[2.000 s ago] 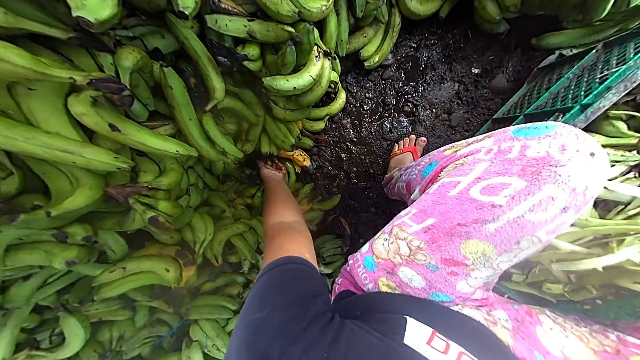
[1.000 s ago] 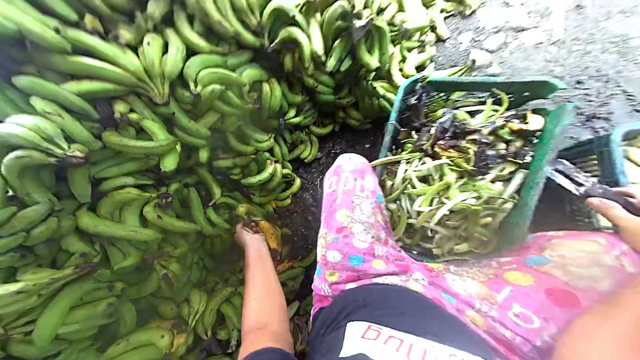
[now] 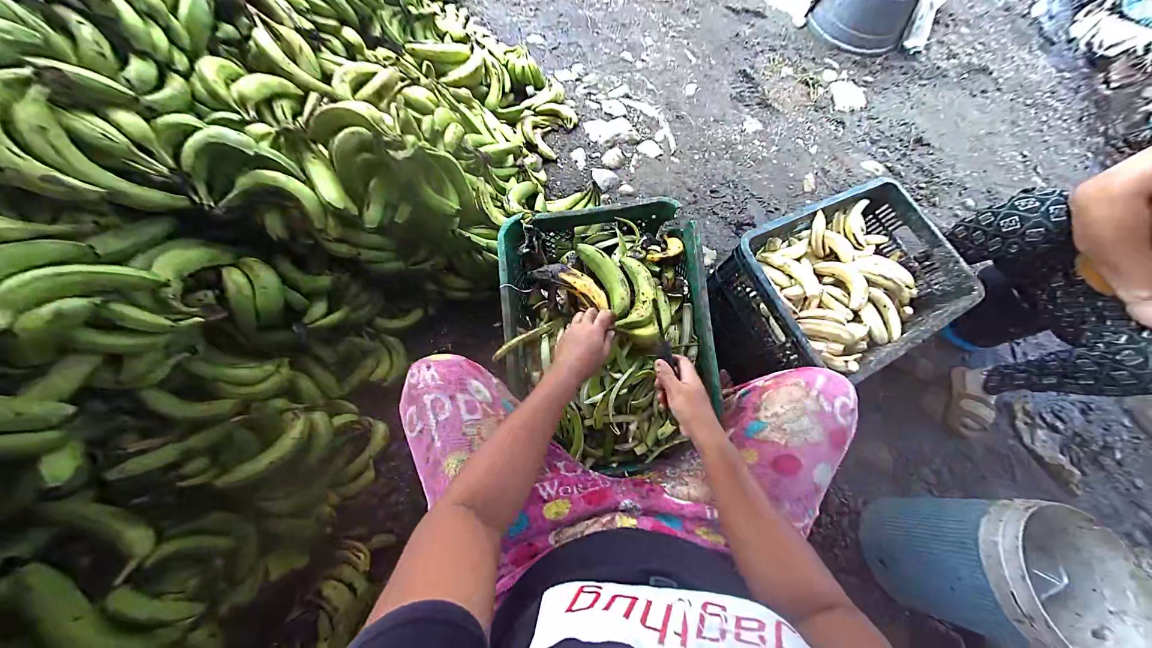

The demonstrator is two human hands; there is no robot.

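Note:
My left hand (image 3: 585, 343) grips a small bunch of green plantains (image 3: 638, 290) by its stem end, above a green plastic crate (image 3: 511, 306) between my knees. One fruit of the bunch is yellow and dark. Green peels (image 3: 616, 407) fill the crate beneath. At the crate's right side my right hand (image 3: 683, 389) is closed around the dark handle of a knife (image 3: 665, 349); its blade is hard to make out against the peels and fruit.
A large heap of green plantains (image 3: 270, 198) covers the left. Right of my crate, another crate (image 3: 936, 310) holds peeled plantains (image 3: 846, 283). A person's arm and patterned trousers (image 3: 1080, 355) are beyond it. A bucket (image 3: 1008, 567) lies lower right; another (image 3: 859, 22) stands at the top.
My left hand has come from the heap to the crate, with the bunch in it. My right hand with the knife is now beside the bunch. The view has swung right.

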